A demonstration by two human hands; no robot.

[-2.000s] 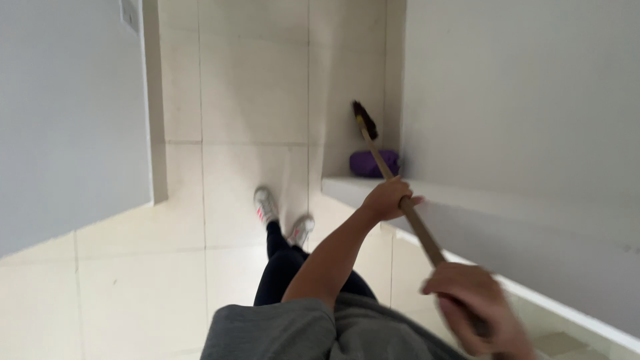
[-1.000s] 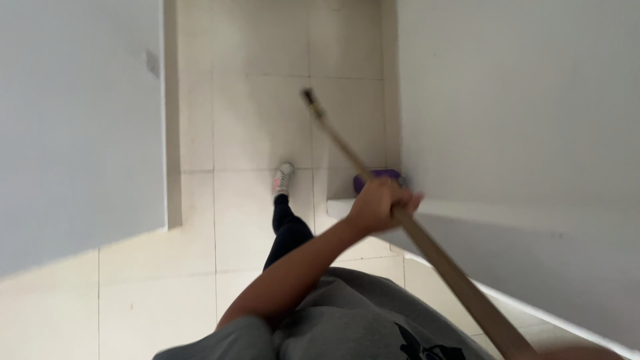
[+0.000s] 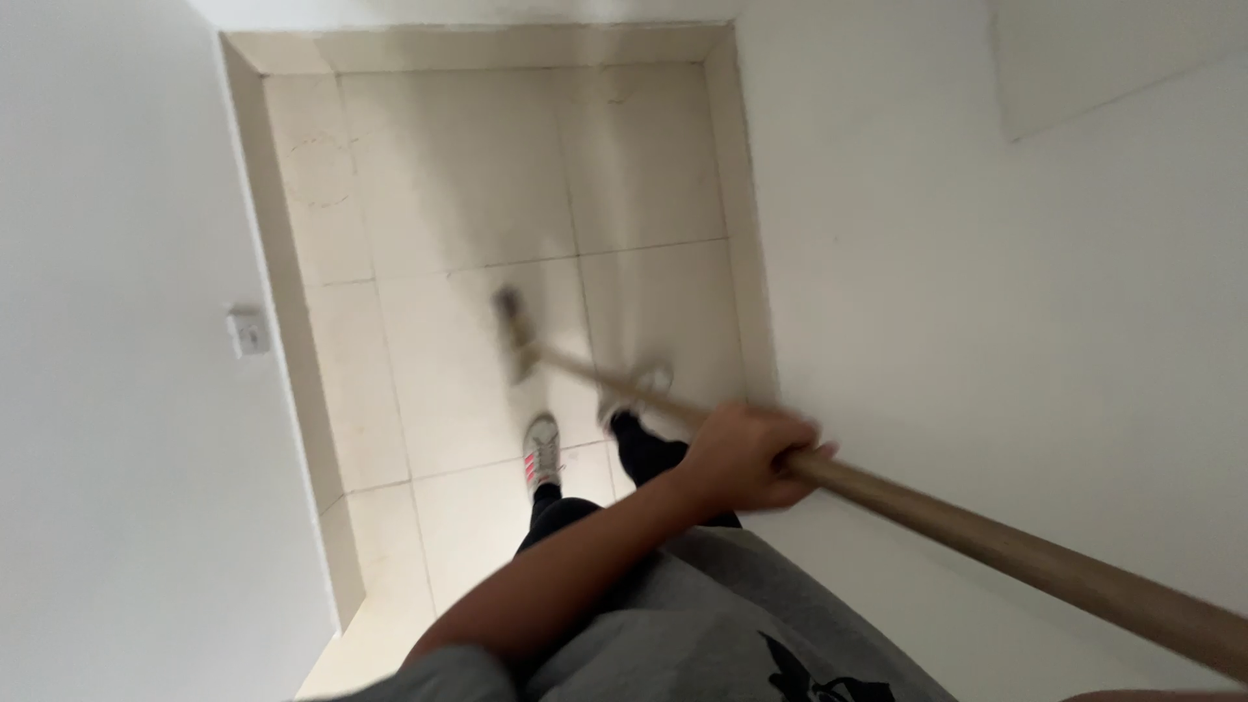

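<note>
My left hand (image 3: pixel 751 458) is closed around the middle of a long wooden handle (image 3: pixel 975 531). The handle slopes from the right edge down to a blurred broom or brush head (image 3: pixel 517 336) over the floor, ahead of my feet. Only a sliver of skin, seemingly my right hand or forearm (image 3: pixel 1121 696), shows at the bottom edge below the handle; its fingers are hidden. The handle's upper end is out of view.
Pale floor tiles (image 3: pixel 468 380) lie between white walls with tiled skirting (image 3: pixel 278 263). My left shoe (image 3: pixel 542 453) stands near the broom head; the other shoe (image 3: pixel 643 385) is partly behind the handle. A white wall fitting (image 3: pixel 249 331) is at left.
The view has turned toward the tiled end of the space. The broom head, earlier by a purple object near the right wall, has moved left, away from it. My right hand has gone mostly out of view.
</note>
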